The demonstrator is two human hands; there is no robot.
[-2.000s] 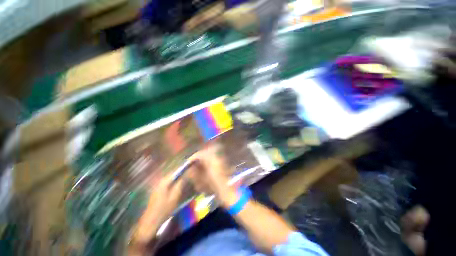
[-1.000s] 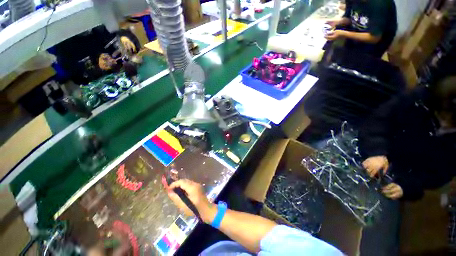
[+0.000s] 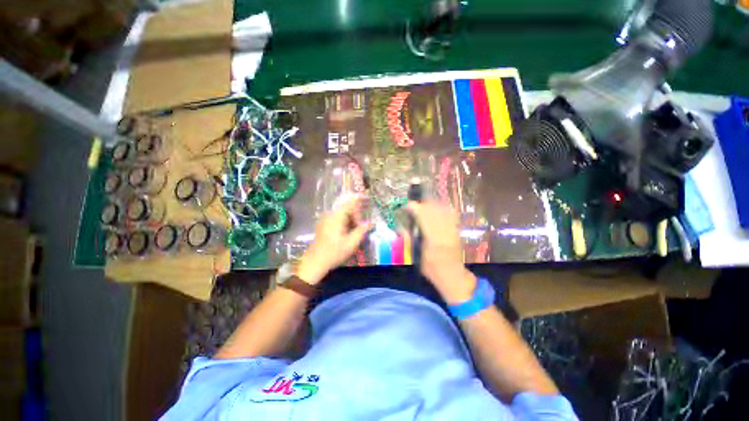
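My left hand (image 3: 335, 238) is over the printed sheet (image 3: 316, 177) with its fingertips drawn together; blur hides whether anything is between them. My right hand (image 3: 437, 238) is closed on the black handle of a soldering iron (image 3: 415, 196); its tip cannot be made out. A green ring board (image 3: 397, 214) lies blurred between the two hands. More green ring boards (image 3: 280, 182) with white and dark wires lie in a pile left of the sheet.
Dark-rimmed round parts (image 3: 197, 234) stand on cardboard (image 3: 176, 267) at left. Right are a black coiled item (image 3: 542, 148), a soldering station (image 3: 677, 144) with a red light, a clear fume funnel (image 3: 604, 90) and a blue tray's edge (image 3: 731, 136). Open cartons (image 3: 591, 292) with wired parts sit below the bench.
The view has swung from the right side to straight over the sheet. Both hands are now close together above it; my right hand still holds the iron.
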